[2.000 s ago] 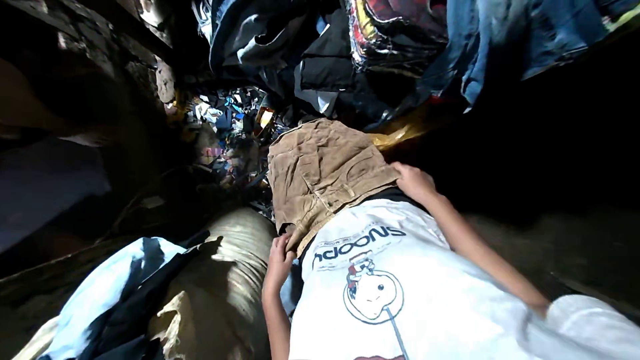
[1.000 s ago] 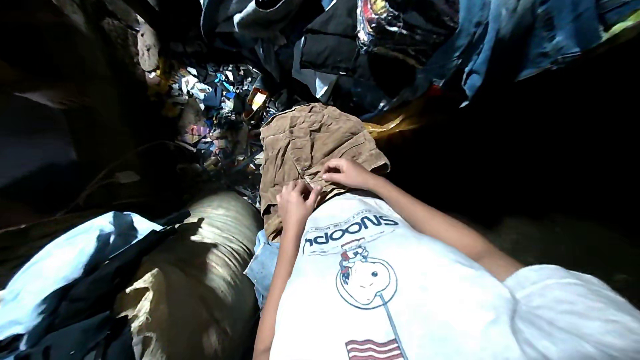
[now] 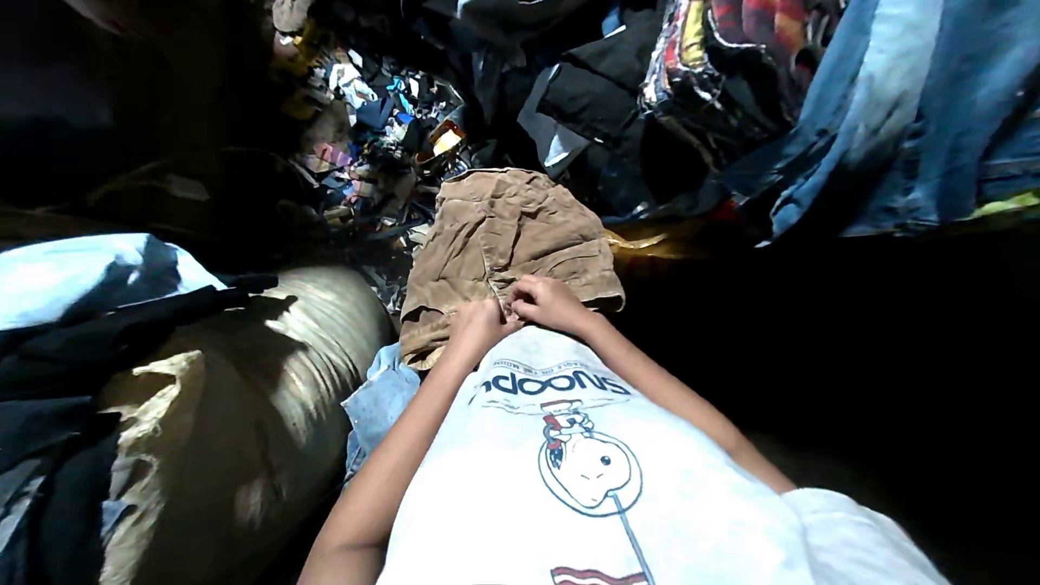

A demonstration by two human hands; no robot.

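Brown cloth shorts (image 3: 520, 227) lie spread over my lap, their waist edge close against my white printed T-shirt (image 3: 504, 455). My left hand (image 3: 479, 325) has its fingers bent on the cloth at the middle of that near edge. Right beside it my right hand (image 3: 546, 302) pinches the same spot with thumb and forefinger. The fingertips of both hands almost meet there, and what exactly lies between them is partly hidden.
A full pale sack (image 3: 317, 349) stands at the left, with light blue and black clothes (image 3: 106, 276) on it. Ahead are a heap of small fabric scraps (image 3: 390, 122), dark garments (image 3: 601, 89) and blue jeans (image 3: 877, 114). Deep shadow covers the right side.
Two seconds ago my hands were apart at the two sides of the shorts. They have come together at the middle of the near edge and are still there.
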